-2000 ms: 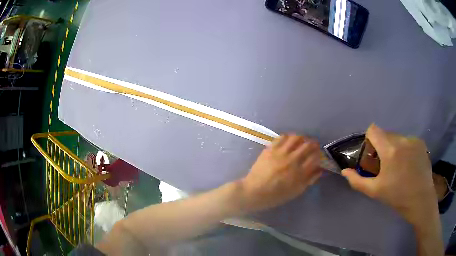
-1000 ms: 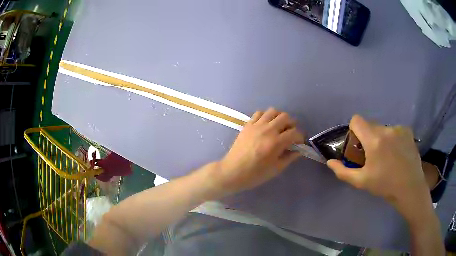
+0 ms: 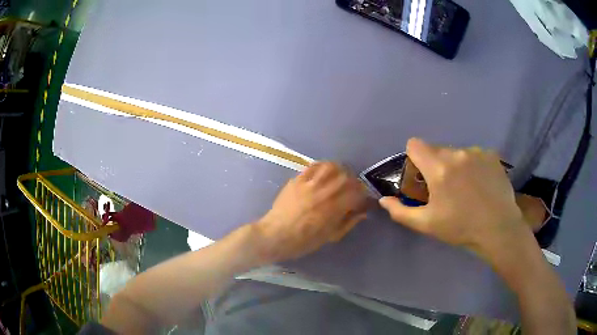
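A long white fabric strip [image 3: 264,139] lies across the table with a narrow yellow-orange template band [image 3: 190,127] along its middle. My left hand [image 3: 315,204] is on the strip's right part, slightly blurred, with bent fingers; its fingertips hide the strip there, and whether they pinch it cannot be told. My right hand [image 3: 461,193] grips the brown handle of a dark, pointed steam iron [image 3: 389,175]. The iron's tip points left, close beside my left fingers. A white strip end [image 3: 551,256] shows to the right, past my right wrist.
A phone [image 3: 419,21] lies at the far edge of the grey padded table [image 3: 196,59]. White pieces [image 3: 553,26] lie at the far right. A dark hose [image 3: 582,147] runs down the right. A yellow wire basket [image 3: 57,226] stands at left. Pale cloth [image 3: 340,294] hangs at the near edge.
Both hands and the iron have moved left along the strip, the iron following my left hand. A white strip end now shows right of the iron. The view has shifted slightly.
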